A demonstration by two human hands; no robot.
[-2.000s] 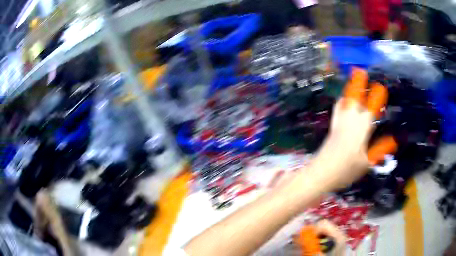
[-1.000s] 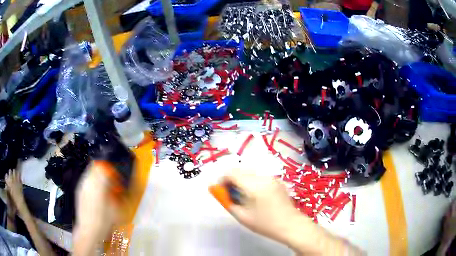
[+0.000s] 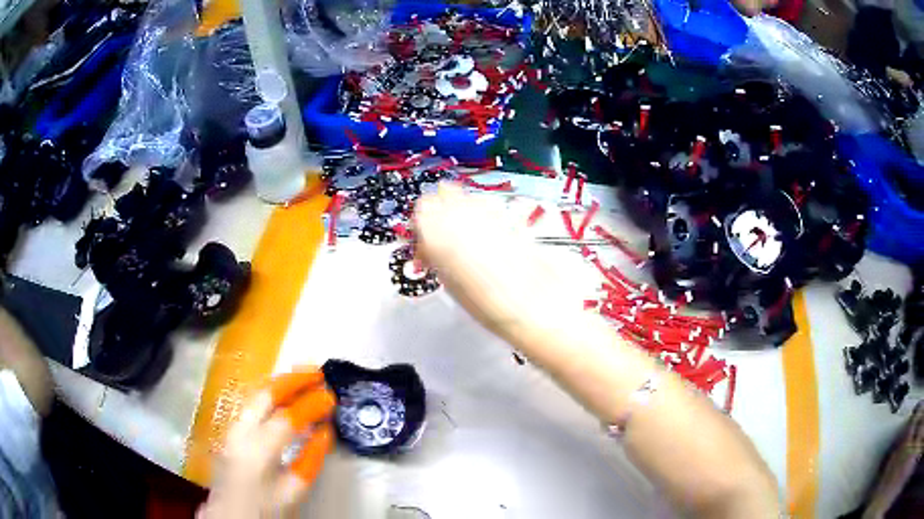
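My left hand (image 3: 268, 446), with orange finger cots, is at the lower left. It grips the left edge of a black plastic housing (image 3: 373, 408), whose open side with a pale centre faces up. My right hand (image 3: 446, 218) reaches in from the lower right over the round circuit boards (image 3: 379, 203) mid-bench. Its fingertips are blurred and partly hidden, so I cannot tell whether they hold anything. One round board (image 3: 413, 274) lies just below that hand.
Red leads (image 3: 664, 329) lie right of my right forearm. Housings are heaped at right rear (image 3: 709, 172) and left (image 3: 132, 243). A blue bin (image 3: 405, 135) of boards stands behind, a bottle (image 3: 274, 157) by the post. Small black parts (image 3: 876, 345) lie far right. Another person's arm shows at left.
My left hand has moved right and down from the left-hand heap, with a housing now at its fingers. My right hand has moved up to the boards. The view has shifted.
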